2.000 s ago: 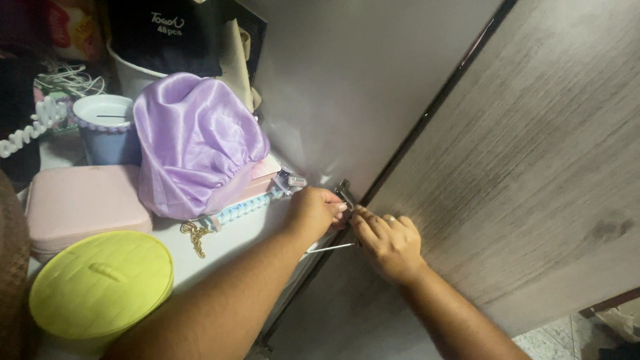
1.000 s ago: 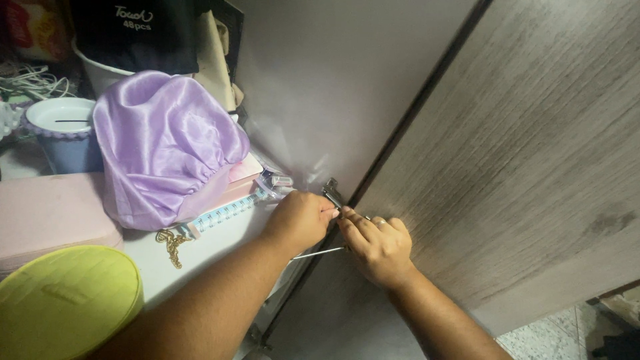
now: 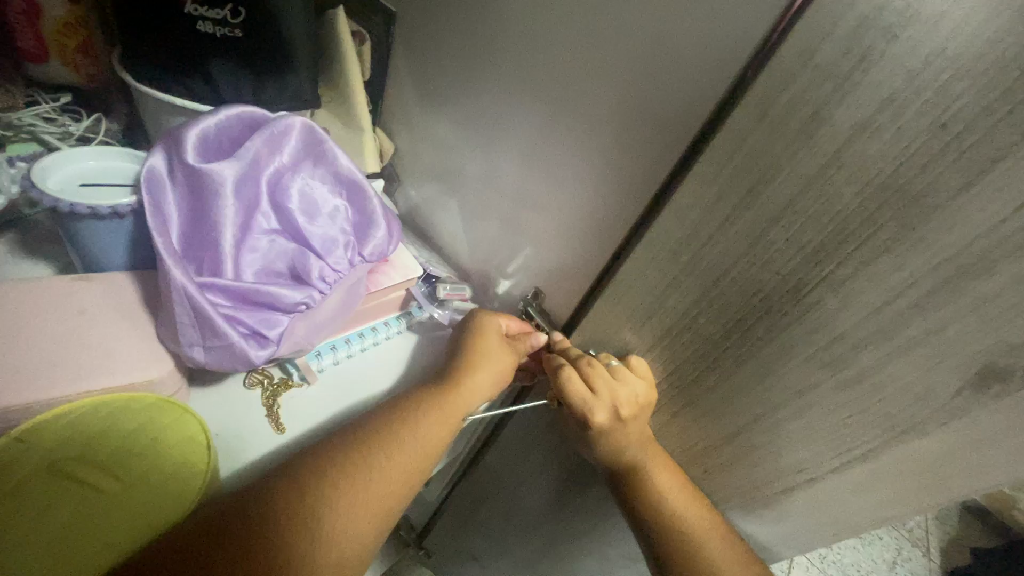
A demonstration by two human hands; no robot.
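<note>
A metal cabinet hinge (image 3: pixel 534 309) joins the pale cabinet side panel (image 3: pixel 512 136) to the wood-grain door (image 3: pixel 832 264). At the hinge's lower end, my left hand (image 3: pixel 492 352) pinches its thumb and fingers together; what lies between them is too small to tell. My right hand (image 3: pixel 604 392) is beside it, fingers curled at the door's edge and touching the hinge area. A thin metal rod (image 3: pixel 508 410), perhaps a screwdriver shaft, sticks out leftward from beneath the right hand's fingers; its handle is hidden in that hand.
Left of the hands, a white surface (image 3: pixel 240 432) holds a purple satin bonnet (image 3: pixel 264 240), a spiral notebook (image 3: pixel 360 344), a gold chain (image 3: pixel 274 408), a pink case (image 3: pixel 80 336), a yellow round case (image 3: pixel 112 472) and a blue pot (image 3: pixel 104 232). Tiled floor (image 3: pixel 880 548) shows at lower right.
Both hands have stayed together at the hinge, with only small shifts of the fingers. The rod remains under the right hand.
</note>
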